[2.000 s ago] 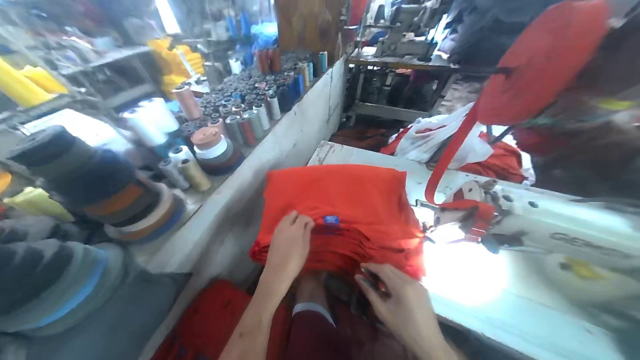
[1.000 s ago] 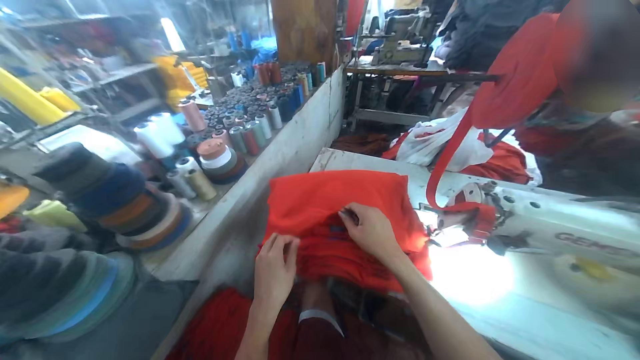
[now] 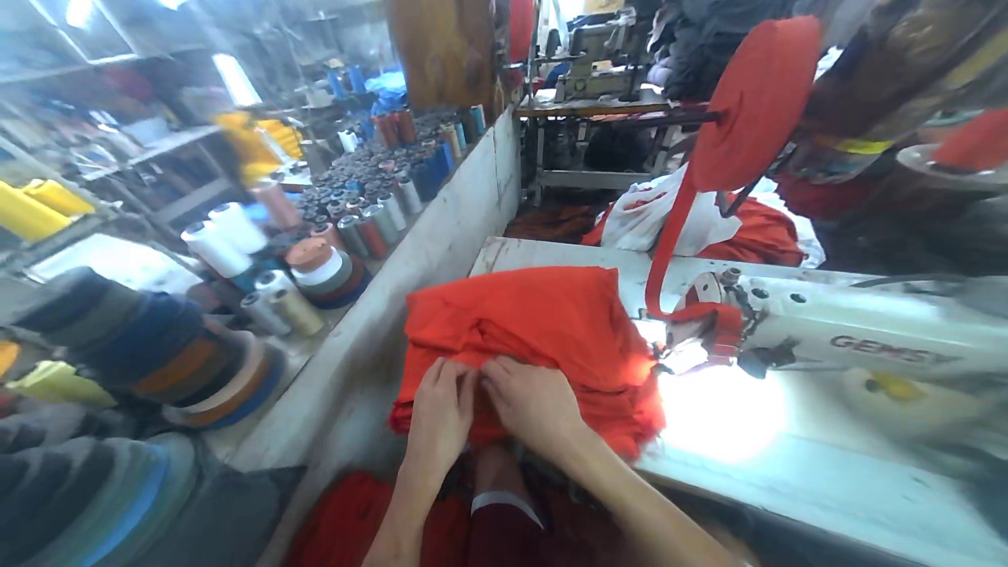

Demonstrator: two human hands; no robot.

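Observation:
A stack of red fabric point(image 3: 535, 315) lies folded on the white table of a Gemsy sewing machine point(image 3: 858, 339), left of its lit needle area. My left hand point(image 3: 441, 409) pinches the cloth at the near part of the stack. Close beside it, my right hand point(image 3: 528, 398) grips the same cloth, its fingertips nearly touching those of the left. The fingertips are partly hidden in the folds. A red fabric tape point(image 3: 669, 252) runs from a large roll point(image 3: 756, 102) down to the machine head.
A whitish partition point(image 3: 409, 268) runs along the left. Beyond it stand many thread cones point(image 3: 378, 224) and stacked rolls of tape point(image 3: 173, 339). White and red cloth point(image 3: 677, 216) lies behind the machine table. More red fabric point(image 3: 342, 520) hangs low at the near left.
Both hands have come together at the near middle of the stack; a second ago they were farther apart. A small blue label visible two seconds ago is now out of sight.

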